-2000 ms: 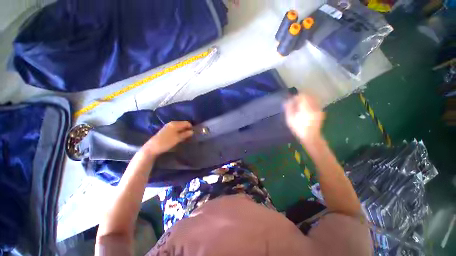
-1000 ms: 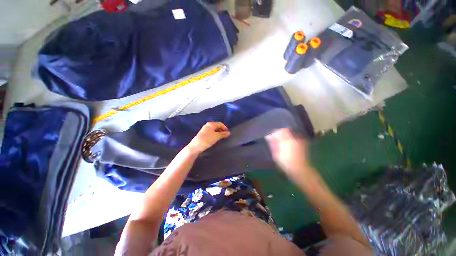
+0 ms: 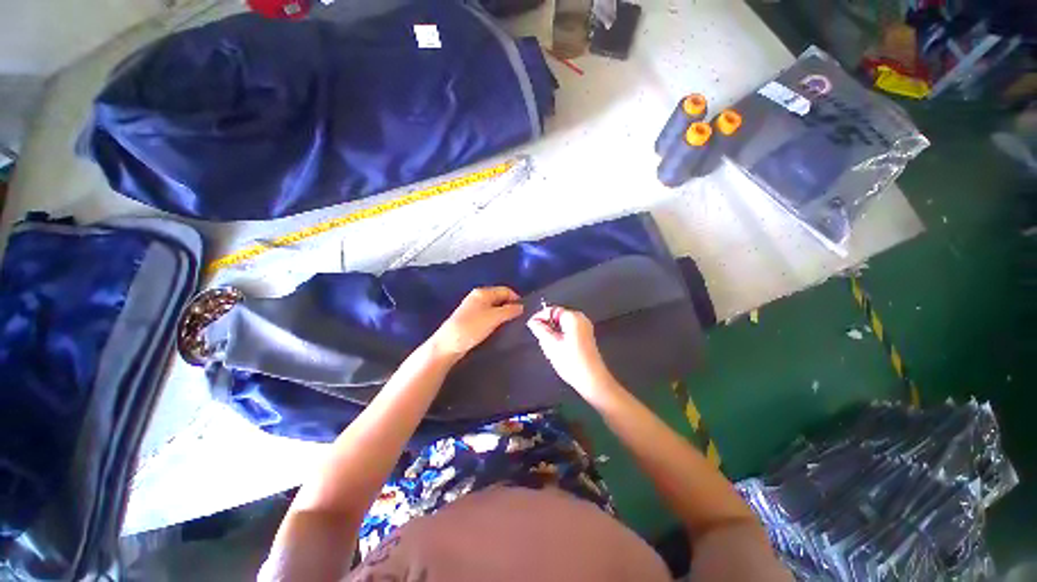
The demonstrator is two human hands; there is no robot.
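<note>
A long folded garment [image 3: 614, 324], grey with a shiny navy lining side, lies across the table edge nearest my body. My left hand [image 3: 483, 318] rests on its middle, fingertips pinching at the cloth. My right hand [image 3: 563, 339] is just right of it, fingertips pinched together with a tiny light item at them, too small to tell. Thread is not clearly visible. A round dish [image 3: 196, 326] of shiny brown-gold buttons stands at the garment's left end, partly overlapped by cloth.
Stacked navy and grey garments [image 3: 68, 364] lie left. A large navy bundle [image 3: 307, 108] lies at the far side, with a yellow tape measure [image 3: 364, 214] before it. Thread cones [image 3: 686, 148] and a bagged garment [image 3: 824, 142] lie right. Polybagged garments [image 3: 887, 489] are heaped low right.
My right hand has come in from far right to beside my left hand. My left hand has shifted right along the garment since the first frame. The camera view has also shifted.
</note>
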